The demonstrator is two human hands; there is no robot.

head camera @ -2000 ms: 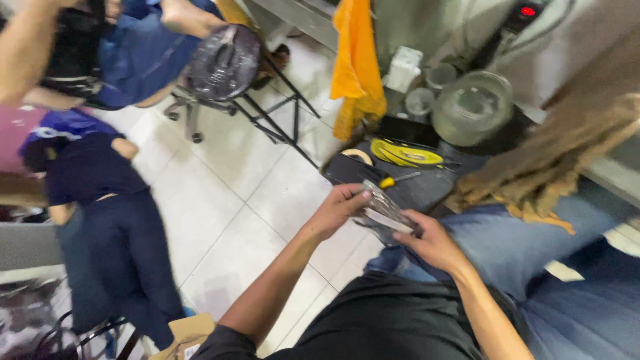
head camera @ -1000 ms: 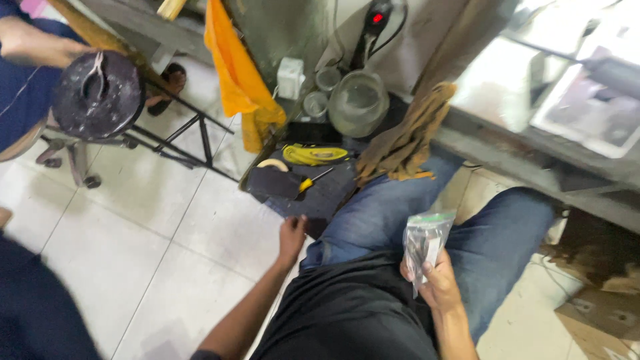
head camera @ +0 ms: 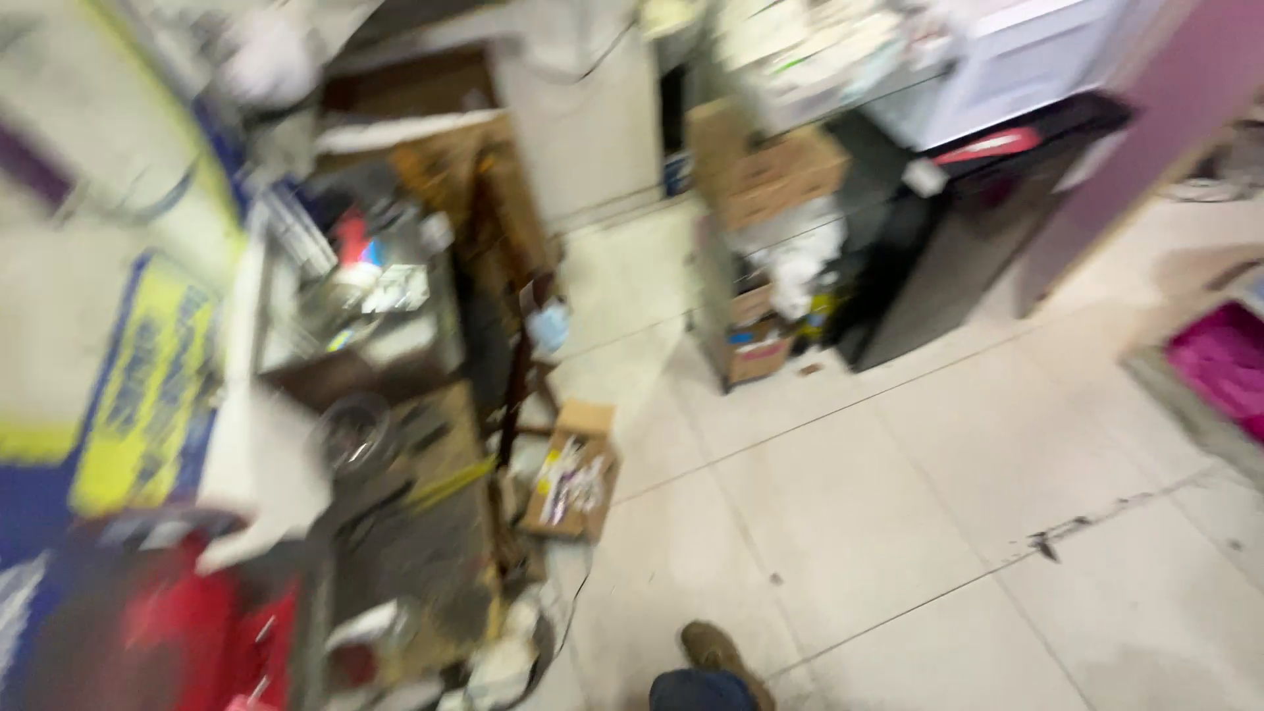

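Observation:
Neither my left hand nor my right hand shows in the head view now, so what they hold is hidden. At the bottom edge one brown shoe (head camera: 713, 647) stands on the tiled floor below a blue trouser leg (head camera: 699, 689). An open cardboard box (head camera: 578, 484) with mixed small items lies on the floor beside the workbench. The picture is blurred.
At the left is a cluttered workbench (head camera: 405, 563) with a round container (head camera: 355, 433) on it. A black cabinet (head camera: 918, 257) stands at the upper right, beside shelves with cardboard boxes (head camera: 785, 178). Pink material (head camera: 1224, 360) lies at the right edge.
The view has swung to another part of the room. Both hands, one with a clear plastic bag a second ago, have left the picture, and one shoe has come into it.

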